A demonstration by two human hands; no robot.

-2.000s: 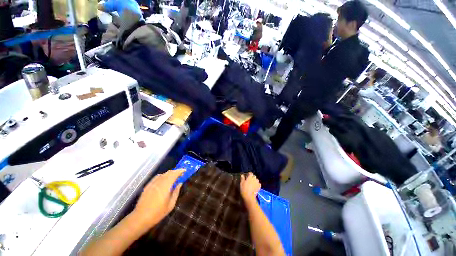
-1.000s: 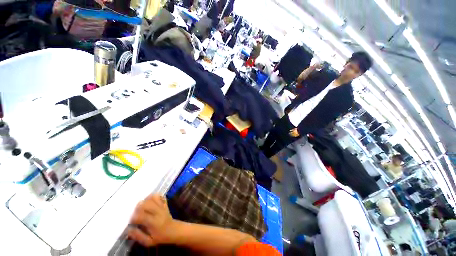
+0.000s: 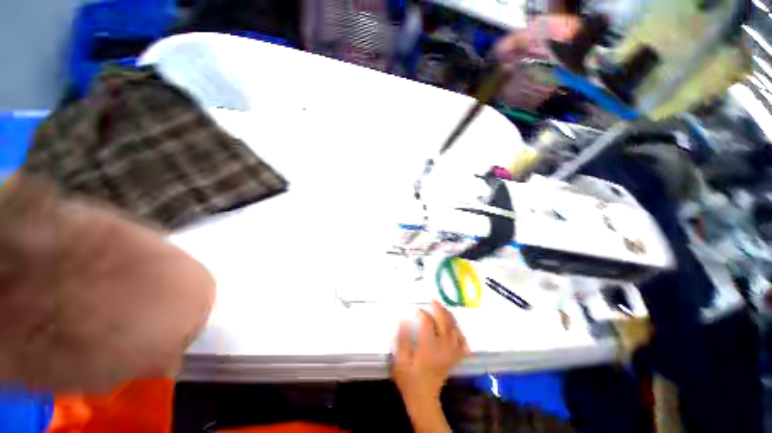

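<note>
Dark brown plaid cut panels point(image 3: 161, 161) lie flat at the far left of the white table, with a slanted edge toward the middle. A large blurred bare arm, with an orange sleeve below it, fills the lower left and covers part of them. My left hand cannot be made out; the arm runs to the left picture edge. My right hand point(image 3: 432, 342) rests at the table's front edge, just below the green and yellow scissors point(image 3: 459, 282), fingers slightly apart and empty. The sewing machine point(image 3: 592, 224) stands right of centre, blurred, with a black strip over it.
The white table point(image 3: 288, 287) has its front edge nearest me. Slim black snips point(image 3: 508, 293) lie right of the scissors. Blue crates point(image 3: 114, 42) show at the upper left, and more blue shows below the table. Dark cloth hangs at the right.
The view has swung left, bringing the plaid panels on the table into view. The standing person is out of view. My right hand has let go of the panel over the crate and rests at the table edge.
</note>
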